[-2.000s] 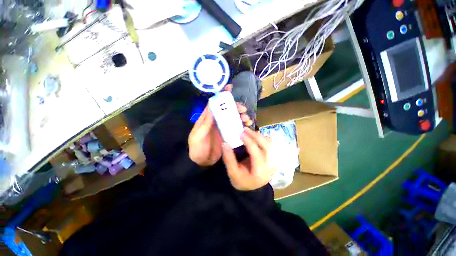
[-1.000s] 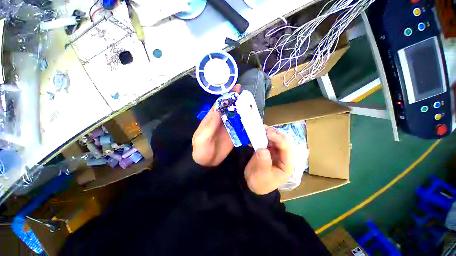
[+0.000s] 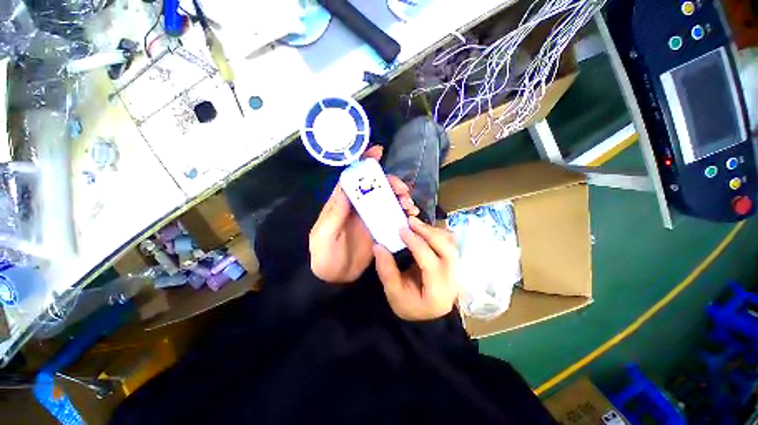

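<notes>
A handheld fan [image 3: 336, 133] with a pale blue ring head points up and away from me, held beyond the bench edge. A white handle shell [image 3: 375, 199] with small dark openings near its top lies over the handle. My left hand [image 3: 341, 241] holds the handle from the left and beneath. Some fingertips show at the right side of the handle. My right hand [image 3: 422, 270] has its fingers on the lower end of the shell. The inside of the handle is hidden.
The white bench [image 3: 166, 141] is at upper left, with clear plastic bags [image 3: 41, 149] and a black bar-like tool [image 3: 361, 29]. White cables [image 3: 507, 75] hang at its right. An open carton [image 3: 553, 241] stands at right, below a machine panel [image 3: 702, 112].
The shell was held beside the open handle, showing the blue battery and circuit board; now it covers them. The fan has shifted slightly left, and my right hand has moved left against the handle.
</notes>
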